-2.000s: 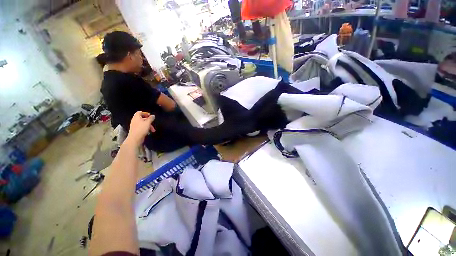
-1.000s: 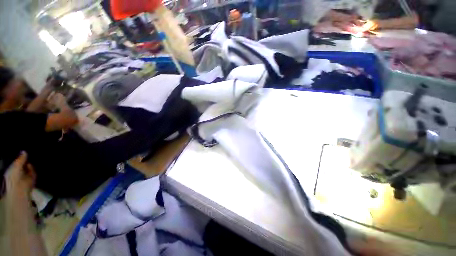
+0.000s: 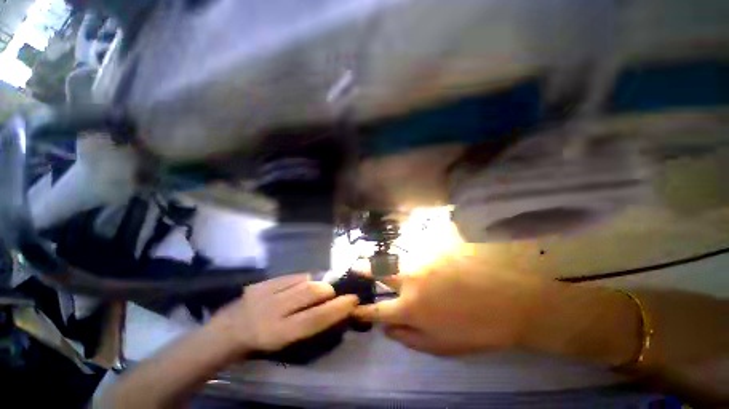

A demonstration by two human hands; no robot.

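Note:
The sewing machine head [image 3: 495, 120], off-white with a teal stripe, looms large and blurred across the upper view. The presser foot and needle bar [image 3: 384, 260] are under it, beside the bright lamp [image 3: 428, 232]. A small black fabric piece [image 3: 324, 342] lies on the table at the presser foot. My left hand [image 3: 280, 315] presses on it from the left, fingertips on the dark fabric. My right hand [image 3: 456, 307], with a gold bracelet at the wrist, is right of the foot, its fingertips at the fabric's edge. The fabric between the fingers is partly hidden.
Black and white garment pieces [image 3: 232, 236] are heaped left and behind the machine. A dark cord or thread [image 3: 639, 268] runs along the right. The table's front edge [image 3: 336, 393] crosses the bottom. A blurred curved metal part fills the left side.
The view has swung right and moved close to the machine head. Both hands are now together at the presser foot on black fabric; my left hand was far left. The person in black is out of clear view.

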